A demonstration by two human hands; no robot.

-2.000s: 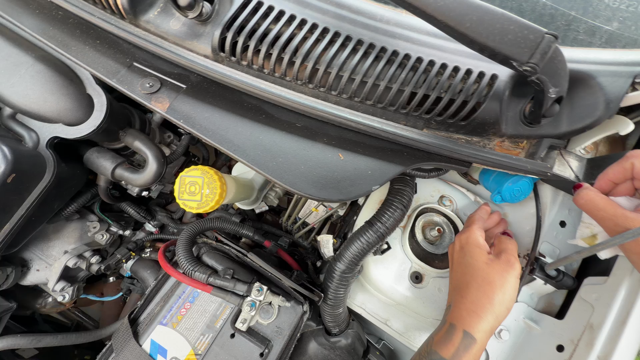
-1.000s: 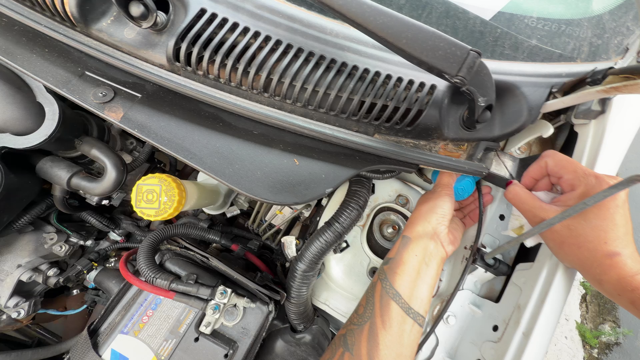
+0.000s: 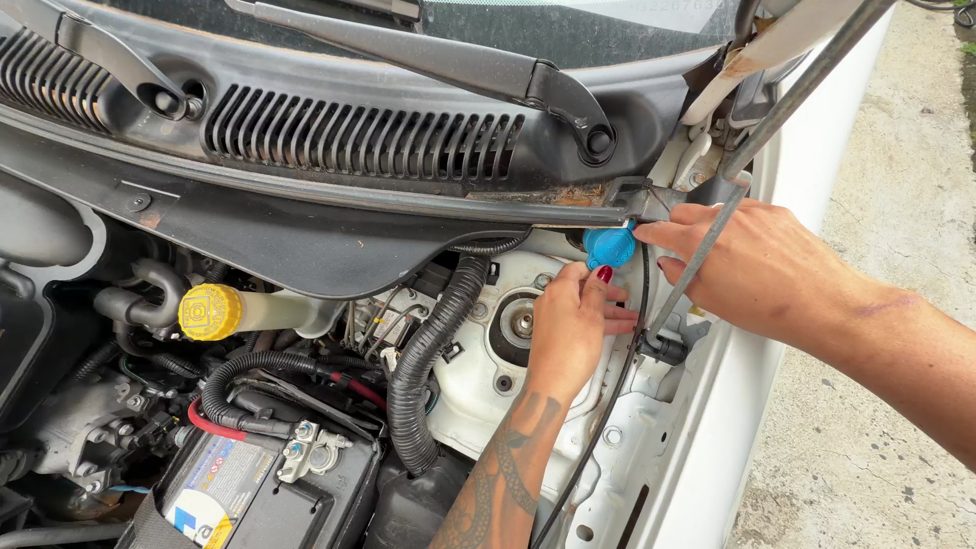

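A blue washer fluid reservoir cap sits under the right end of the black cowl trim, beside the strut tower. My left hand reaches up from below, its thumb and index fingertip at the cap's lower edge; the other fingers spread toward a thin black hose. My right hand lies behind the metal hood prop rod, its fingertips at the end of the cowl's rubber seal, just right of the cap. Whether those fingers pinch the seal is hard to see.
A yellow-capped reservoir, a car battery and a thick corrugated hose lie to the left. A wiper arm crosses above the cowl grille. The white fender edge runs down the right side.
My left hand was at the strut tower two seconds ago, then around the blue cap; now its fingertips are at the cap's lower edge. My right hand stays near the seal's end. The view has shifted.
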